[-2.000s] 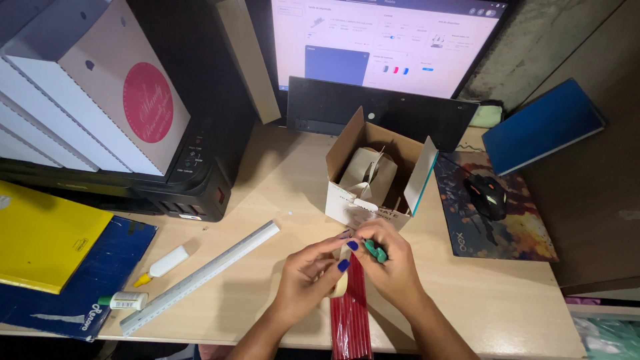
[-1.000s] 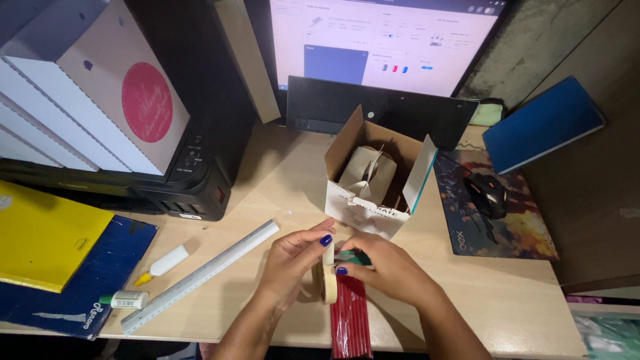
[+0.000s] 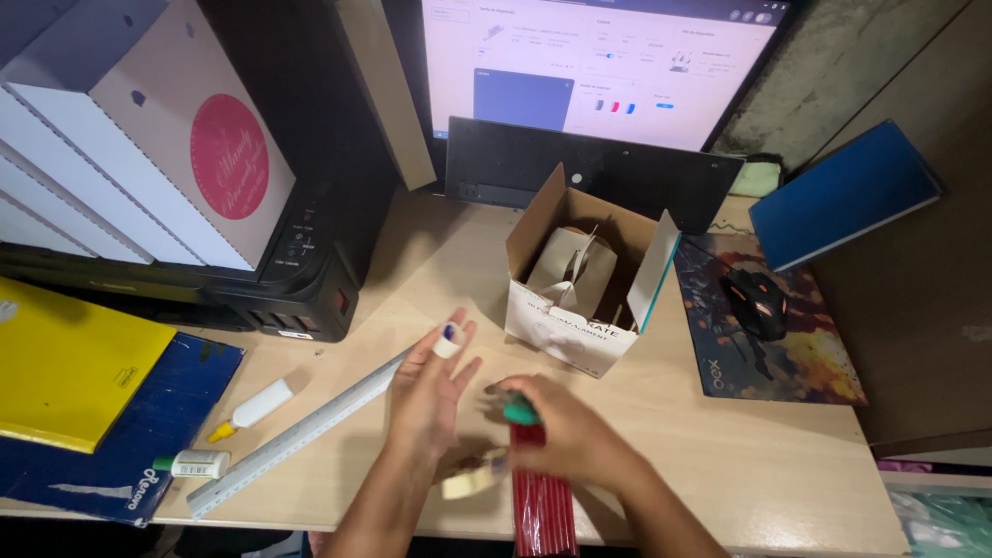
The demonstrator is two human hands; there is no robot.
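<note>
My left hand [image 3: 434,380] is raised with its fingers apart, and a short strip of cream tape [image 3: 449,339] sticks to one fingertip. Blurred by motion, my right hand [image 3: 558,426] is around a green-handled tool [image 3: 521,408], whose kind I cannot tell. A roll of cream masking tape [image 3: 474,474] shows below, at the fingers of my right hand; whether they hold it is unclear. Under that hand lies a clear pack of red sticks [image 3: 542,504]. Behind my hands stands an open cardboard box [image 3: 573,341] with white card pieces inside.
A metal ruler [image 3: 302,434], a white glue tube [image 3: 263,403] and a small green-capped bottle [image 3: 203,463] lie at left, beside yellow and blue folders. A black printer bears white boxes. A monitor stands behind; a mouse [image 3: 753,302] on its mat and a blue book are at right.
My hands, close together over the tape roll a second ago, are now apart. A piece of tape now shows on my left fingertip, and the roll is lower, near my right hand.
</note>
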